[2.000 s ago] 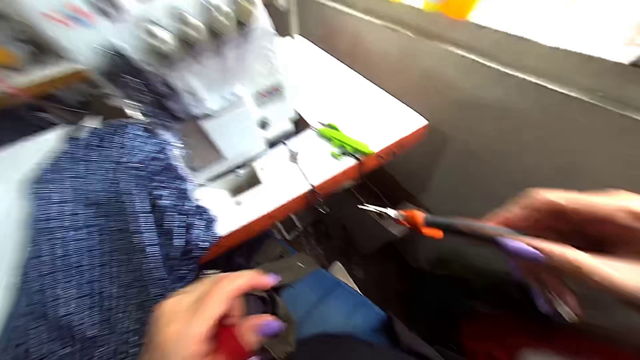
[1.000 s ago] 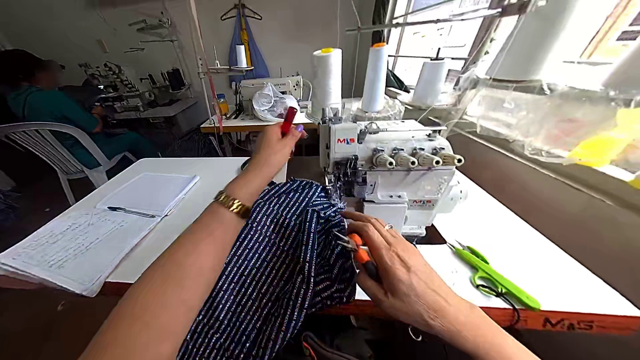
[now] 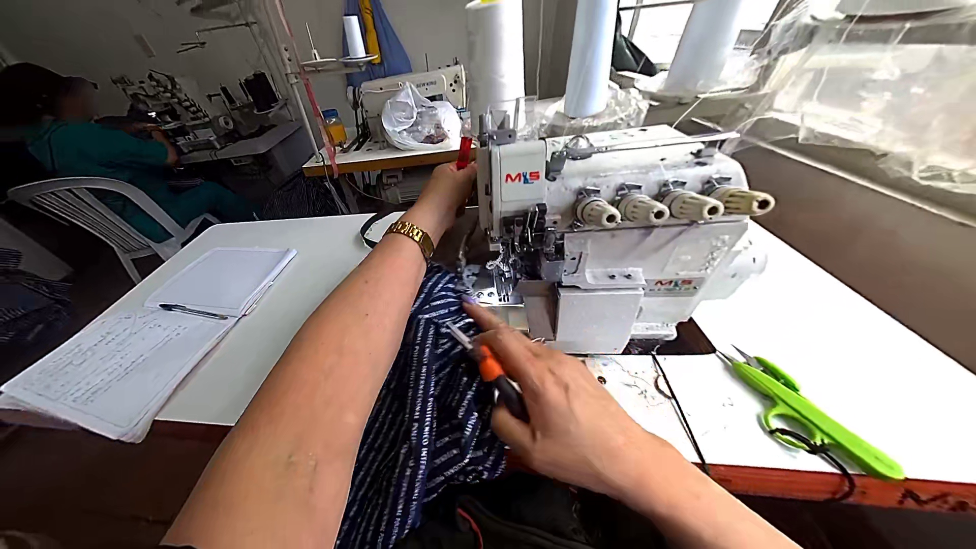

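A white overlock sewing machine stands on the table. My left hand reaches to the machine's far left side and holds a small red object, its kind unclear; its fingers are partly hidden. My right hand is closed round a small tool with an orange and black handle and a metal tip, perhaps tweezers or snips. That tip lies over navy striped fabric with white lettering, just in front of the presser foot area. The fabric hangs over the table's front edge, partly under my forearm.
Green thread snips with a black cord lie on the right of the table. An open notebook with a pen lies left. Thread cones stand behind the machine. A person sits at another machine, back left, near a white chair.
Two seconds ago my right hand held the orange-handled tool to the right of the table; now it is over the fabric. The view has swung up and left. My left hand has moved to the machine's far side.
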